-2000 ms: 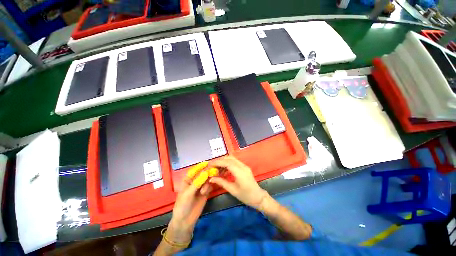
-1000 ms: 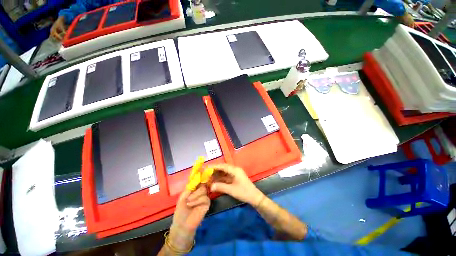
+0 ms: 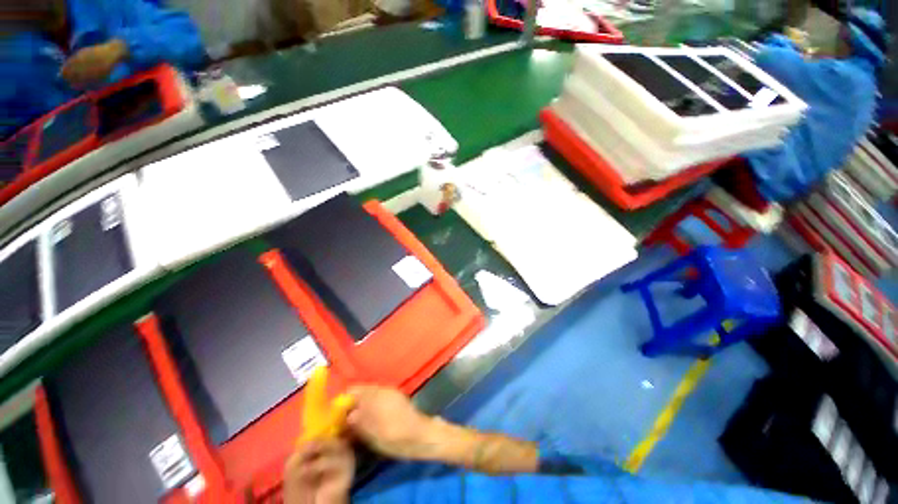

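Observation:
My left hand (image 3: 320, 467) is low in the picture, with long yellow finger cots (image 3: 317, 402) pointing up from its fingers. My right hand (image 3: 382, 421) meets it from the right, its fingers curled against the yellow rubber. Blur hides whether either hand pinches a cot. Both hands are over the front edge of the red foam tray (image 3: 433, 340). Three dark tablets lie in its recesses: a left one (image 3: 110, 418), a middle one (image 3: 231, 340) and a right one (image 3: 347, 261). Each has a white barcode label at its near end.
A white foam tray (image 3: 212, 212) with a tablet lies behind. A solvent bottle (image 3: 438, 185) and a cream board (image 3: 551, 241) are right of the red tray. Stacked white trays (image 3: 630, 138) stand beyond. A blue stool (image 3: 734, 281) is on the floor. People in blue work nearby.
The view has swung right, so the trays sit further left and more stool, floor and stacked trays show. My hands stay together at the yellow finger cots.

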